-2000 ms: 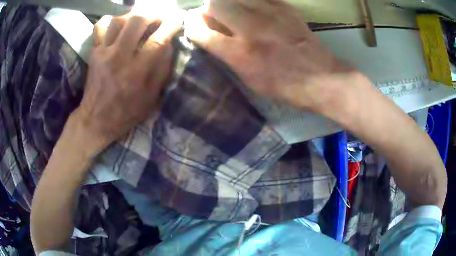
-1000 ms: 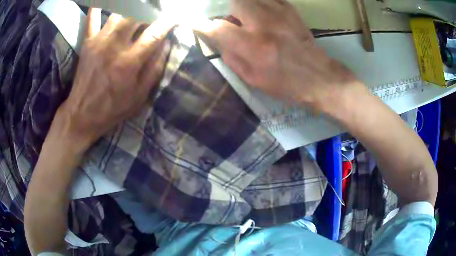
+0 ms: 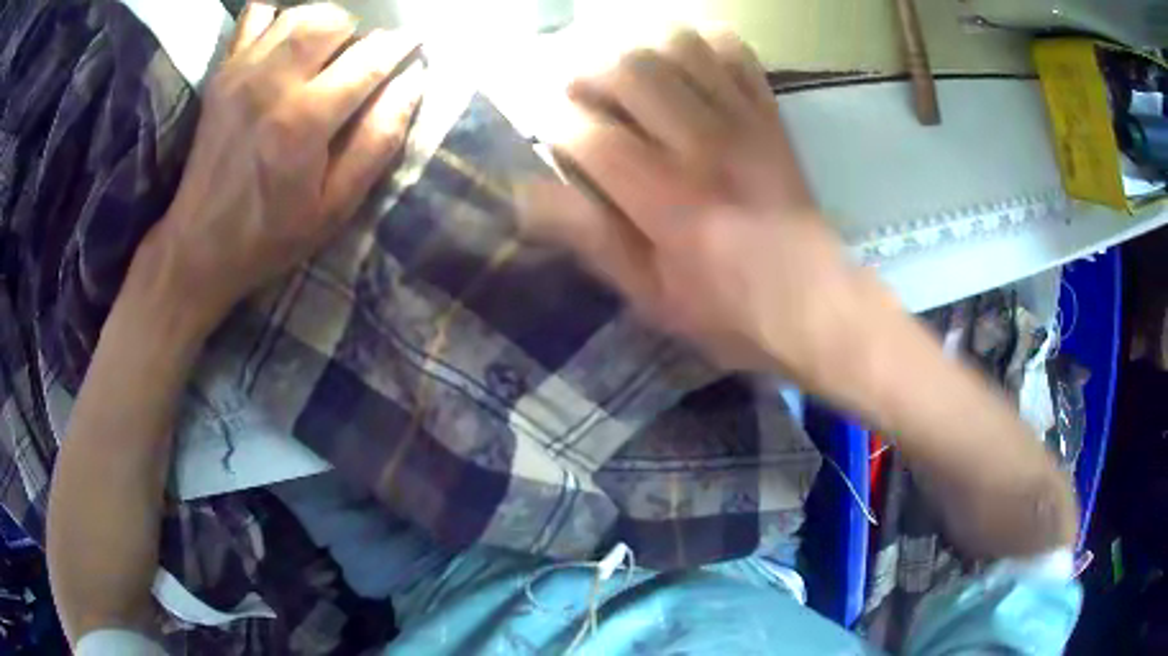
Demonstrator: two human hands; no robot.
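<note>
A plaid shirt piece in dark purple, cream and grey hangs from the table over my lap, its pointed upper end under the glaring light. My left hand lies on the piece's upper left part, fingers bent, fingertips near the glare. My right hand is blurred and lies over the piece's upper right edge, its thumb across the cloth; whether it grips is unclear. The needle area is washed out by the light.
More dark plaid cloth covers the left, with a white strip on it. A brown stick, measuring tape and yellow box are at right. Blue bin rims stand below the table.
My right hand has moved back from the bright area and spread over the cloth. My left hand has shifted slightly left. The plaid piece has shifted slightly left.
</note>
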